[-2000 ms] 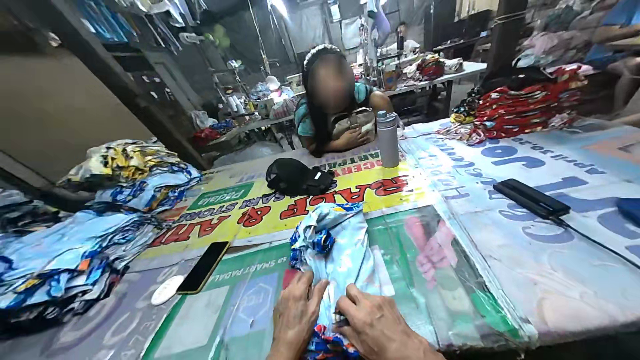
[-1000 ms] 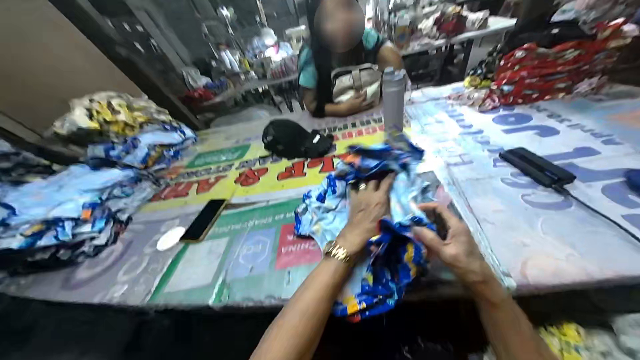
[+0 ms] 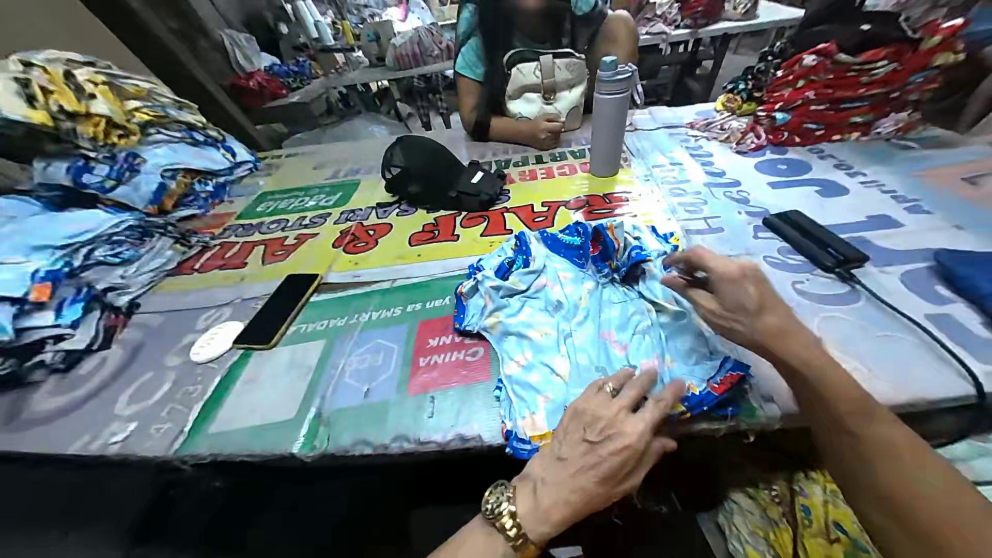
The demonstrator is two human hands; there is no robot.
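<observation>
A light blue shirt with darker blue patterned trim (image 3: pixel 573 318) lies spread on the banner-covered table near its front edge, its collar pointing away from me. My left hand (image 3: pixel 612 442), with a ring and a gold wristwatch (image 3: pixel 500 508), rests palm down on the lower part of the shirt, fingers apart. At the shirt's right upper side, by the sleeve, is my right hand (image 3: pixel 725 294) with bent fingers; whether cloth is pinched between them is unclear.
Folded garments (image 3: pixel 139 178) are piled at left, red ones (image 3: pixel 845 93) at back right. Around the table lie a smartphone (image 3: pixel 279 310), white disc (image 3: pixel 217 342), black cap (image 3: pixel 434 174), bottle (image 3: pixel 610 116) and cabled black device (image 3: pixel 814 242). A person leans at the far edge.
The shirt was bunched in both hands one second ago; now it lies spread out flat. My left hand has moved down to its lower part.
</observation>
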